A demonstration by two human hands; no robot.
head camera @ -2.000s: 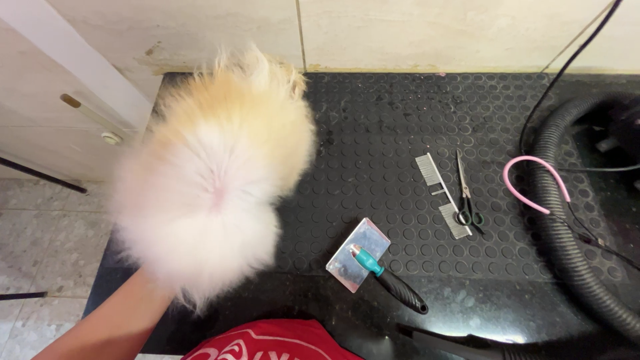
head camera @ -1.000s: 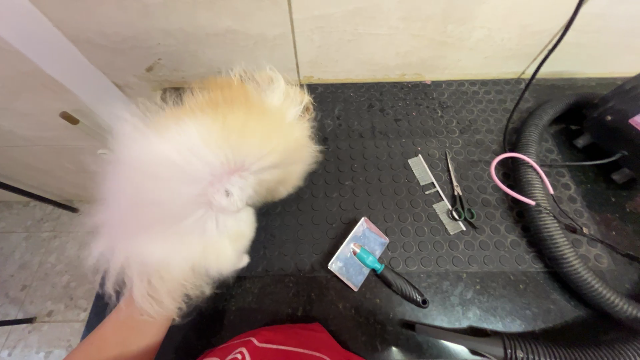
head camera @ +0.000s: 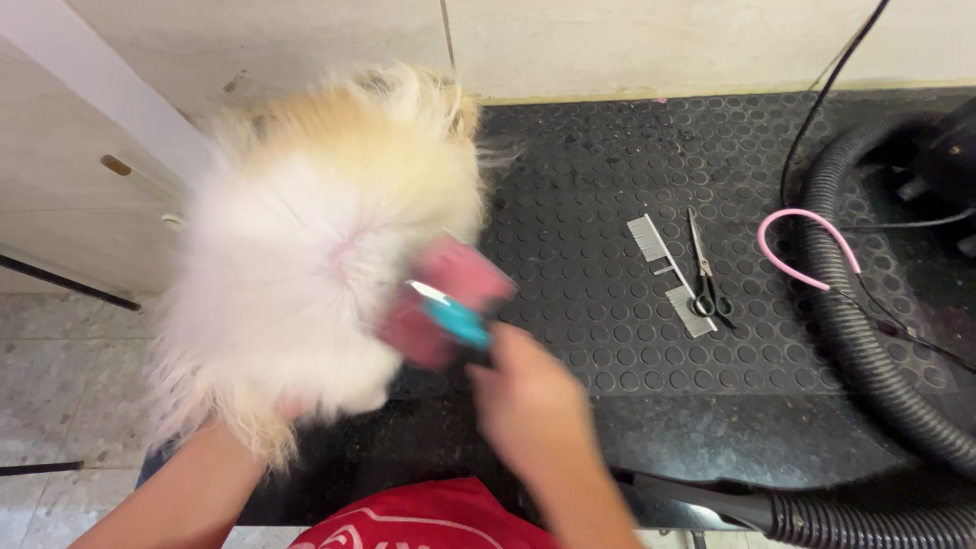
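Observation:
A fluffy white and tan long-haired animal, likely a dog (head camera: pixel 305 229), stands at the left end of the black table. Its long coat mostly covers my left hand (head camera: pixel 286 408), which is under the fur at the lower left; its fingers are hidden. My right hand (head camera: pixel 526 396) is closed on the handle of a slicker brush (head camera: pixel 457 305) with a teal neck. The blurred brush head is beside the animal's coat. A metal double-ended comb (head camera: pixel 671 263) and scissors (head camera: pixel 703 267) lie together on the studded rubber mat, the handles over the comb's end.
A black corrugated dryer hose (head camera: pixel 839 290) curves along the right side, with a pink loop (head camera: pixel 808 213) across it. The hose nozzle (head camera: pixel 694 499) lies by the front edge. A dark machine (head camera: pixel 945 152) sits at the far right. The tiled wall (head camera: pixel 648 46) borders the table (head camera: pixel 724 435).
The slicker brush lay on the mat's front part in the earlier frames; now my right hand, not in view before, has it beside the animal. My left arm remains at the lower left.

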